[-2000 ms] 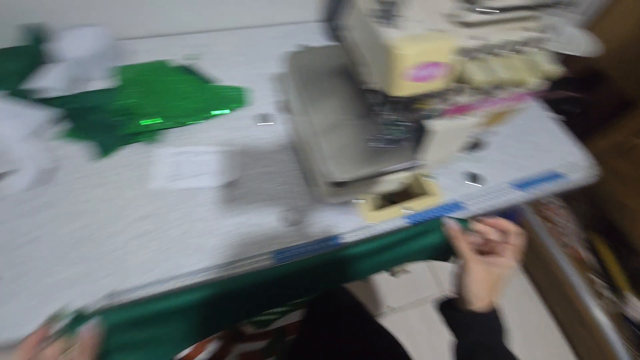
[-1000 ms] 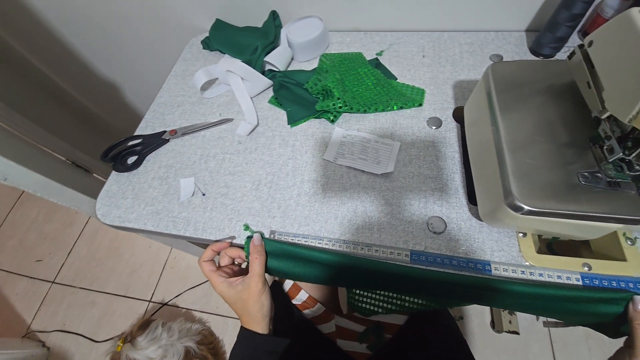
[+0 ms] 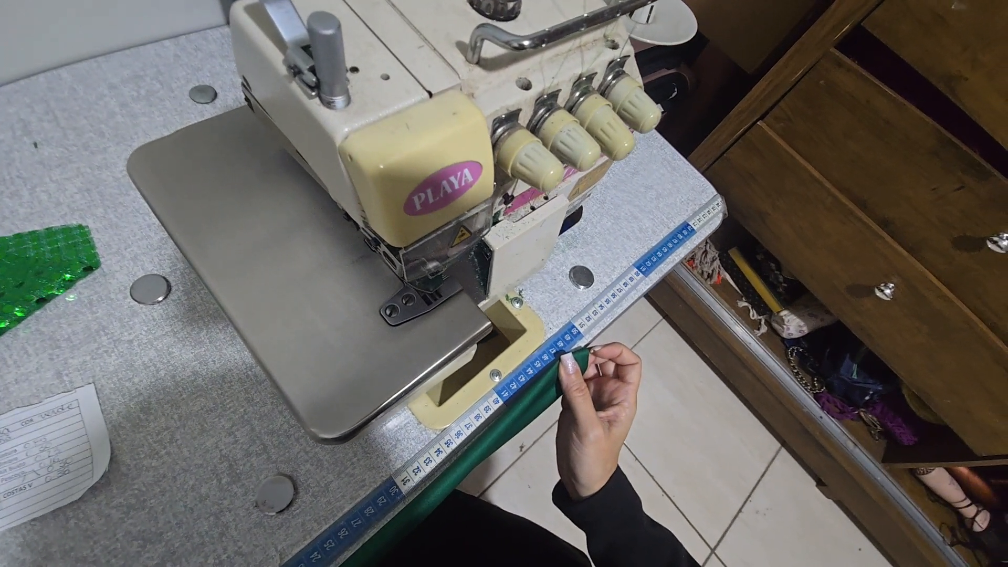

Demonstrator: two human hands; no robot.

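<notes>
My right hand (image 3: 597, 409) pinches the end of a dark green fabric strip (image 3: 480, 441) between thumb and fingers, against the table's front edge. The strip runs down and left along a blue and white measuring tape (image 3: 445, 450) that lies on that edge. The pinched end is beside the tape's high forties. My left hand is out of view. Behind the tape stands a cream Playa overlock sewing machine (image 3: 417, 169) with a metal work plate (image 3: 291, 276). At the left edge are green sequined fabric (image 3: 43, 268) and a paper with writing (image 3: 51, 453).
Right of the table (image 3: 189, 378) stands a wooden drawer unit (image 3: 858, 260), with an open drawer (image 3: 835, 354) of mixed items low down. Tiled floor (image 3: 701, 441) shows below the table edge. Round metal discs (image 3: 276, 494) are set in the tabletop.
The view has swung right, from the strip's left end with my left hand on it to its right end. My left hand has gone out of view.
</notes>
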